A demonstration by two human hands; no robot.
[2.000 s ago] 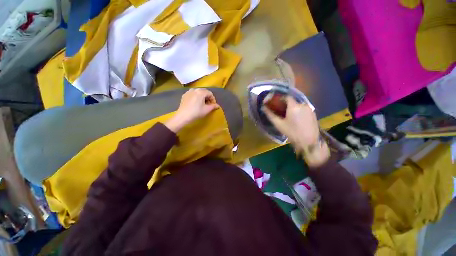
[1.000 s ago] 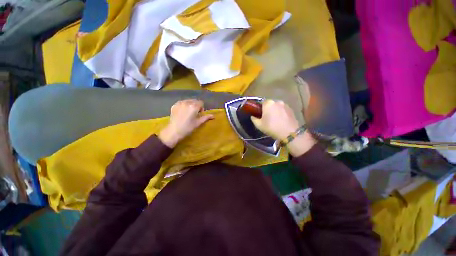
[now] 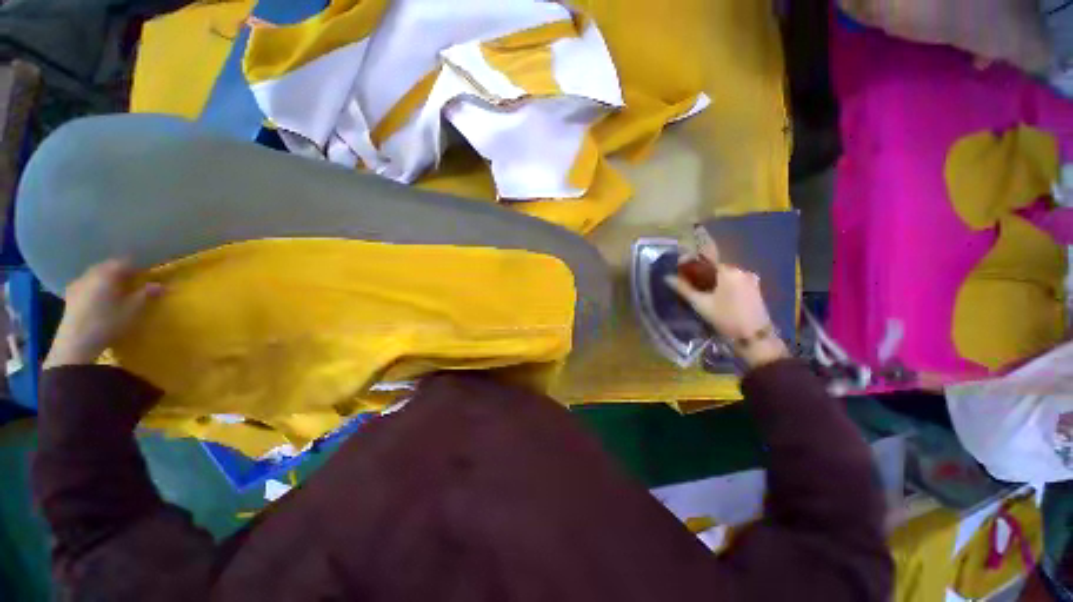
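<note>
A mustard-yellow garment piece (image 3: 388, 300) lies along the near side of the long grey padded board (image 3: 294, 194). My left hand (image 3: 104, 308) is at the garment's left end, with fingers on its edge near the board's rounded end; the fingertips are blurred. My right hand (image 3: 727, 303) grips the red-brown handle of the steam iron (image 3: 668, 300). The iron is right of the board, over the yellow table cover and beside the dark grey iron rest (image 3: 765, 253), apart from the garment.
A crumpled white and yellow garment (image 3: 518, 129) lies behind the board on the yellow table cover (image 3: 730, 129). At right, a magenta-covered table (image 3: 894, 235) bears yellow pieces (image 3: 1006, 176). Other yellow material (image 3: 924, 559) is at lower right. The floor (image 3: 635, 453) is green.
My left hand has moved from the garment's middle to its far left end. The iron, in my right hand, has moved right, off the garment. The garment's top edge lies smoother along the board.
</note>
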